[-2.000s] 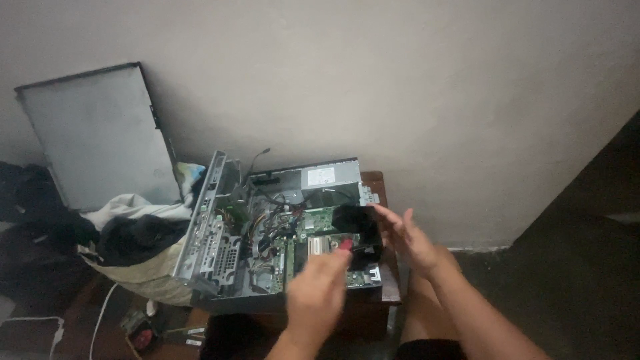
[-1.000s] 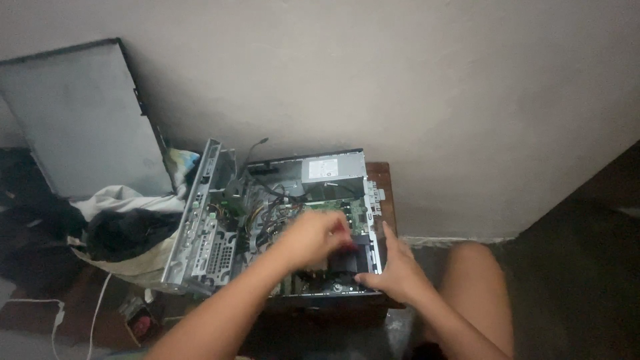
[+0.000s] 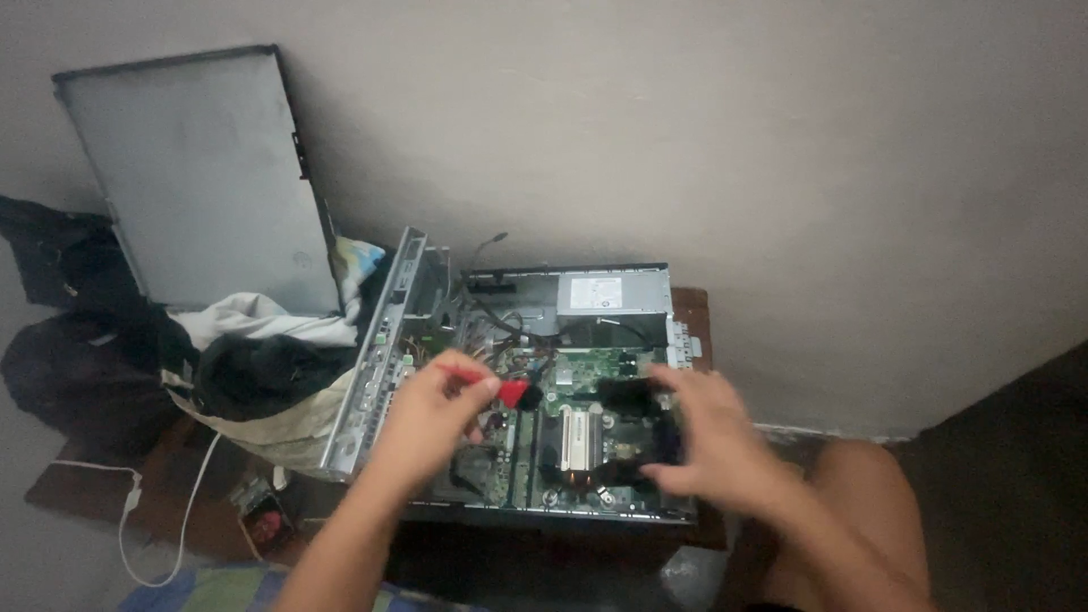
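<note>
My left hand [image 3: 433, 412] grips a small brush [image 3: 514, 393] with a red handle and dark bristles, above the green motherboard [image 3: 586, 370] of a desktop computer. The metal case [image 3: 548, 513] lies open with its inside facing up. My right hand [image 3: 718, 438] spans a black plastic part [image 3: 633, 399] at the right side of the board, fingers at its upper end and thumb at its lower end. Left of that part is a metal heatsink [image 3: 580, 440]. Behind the board sits a power supply [image 3: 612, 293], and cables [image 3: 510, 327] run beside it.
A metal side panel [image 3: 204, 187] leans on the wall at the left. Clothes [image 3: 263, 319] fill a fabric bag [image 3: 263, 442] beside the case. The case rests on a wooden surface [image 3: 699, 319]. A white cable [image 3: 191, 501] hangs at lower left; my knee is at the right.
The brush in my left hand has moved left, away from the black part. My right hand has shifted from the case's right edge onto that part. More of the heatsink shows.
</note>
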